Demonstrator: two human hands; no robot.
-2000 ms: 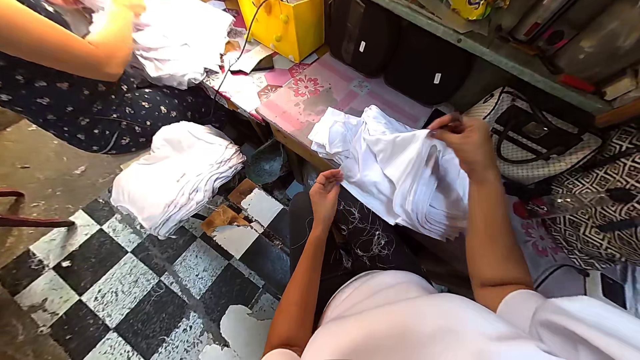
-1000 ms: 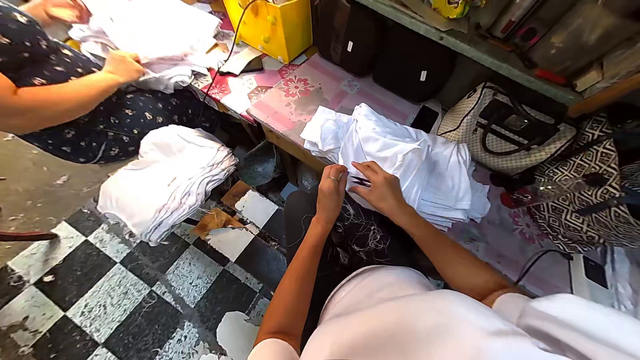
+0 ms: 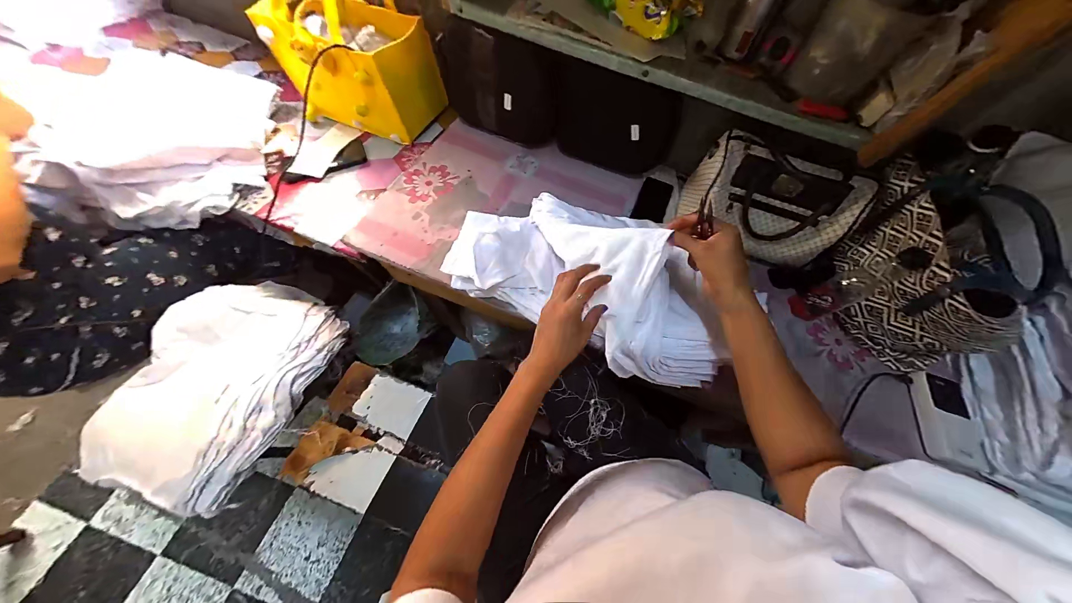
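A stack of white cloth pieces (image 3: 662, 343) lies on the table, its top piece (image 3: 607, 251) partly lifted at the right. My right hand (image 3: 712, 251) pinches that piece's upper corner and also holds a small dark tool (image 3: 705, 219), perhaps thread snips, pointing up. My left hand (image 3: 574, 314) rests against the front of the cloth with its fingers spread, gripping nothing that I can see. Loose thread ends (image 3: 590, 414) lie on my dark-clothed lap, below the stack.
The table has a pink flowered cover (image 3: 494, 180). Behind the stack are a checkered handbag (image 3: 775, 197), a phone (image 3: 653, 199) and dark padded objects (image 3: 502, 84). A yellow bag (image 3: 360, 71) stands further left. Another white cloth pile (image 3: 209, 389) sits lower left, near a person in dark flowered clothing.
My hands were close together in front of the stack a second ago. Now they are apart, the right one up at the cloth's corner, the left one spread on the cloth.
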